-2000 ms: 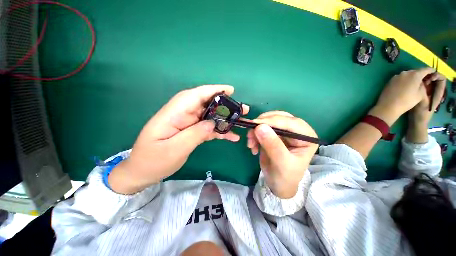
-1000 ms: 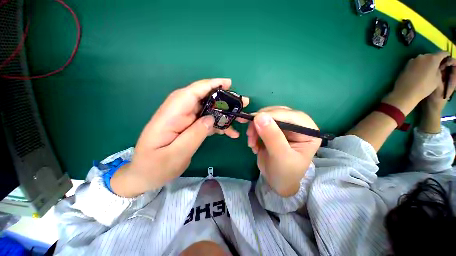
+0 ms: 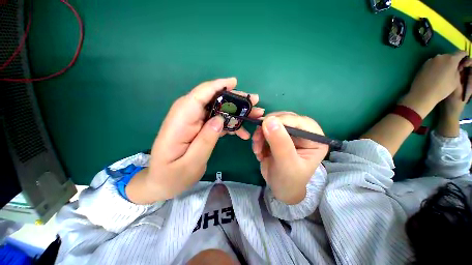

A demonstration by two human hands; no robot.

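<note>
A watch housing (image 3: 239, 105) with a black rim and a green-yellow round part inside is held near the middle of the view. My left hand (image 3: 182, 135) holds it by its edges, with the thumb at the lower left rim and fingers behind it. My right hand (image 3: 290, 150) grips black tweezers (image 3: 313, 136) like a pen. The tweezer tip lies over the lower inner part of the housing; whether it touches anything is too small to tell.
Several watch units (image 3: 395, 32) lie at the upper right by the yellow line (image 3: 440, 21). A neighbour's arms with a red strap (image 3: 408, 115) are at the right. A red wire (image 3: 81, 36) loops at the upper left, beside a grey vented instrument (image 3: 32, 111).
The view has shifted, so the waiting units sit higher and further right. The tweezer tip has moved slightly left over the housing. Both hands keep their hold.
</note>
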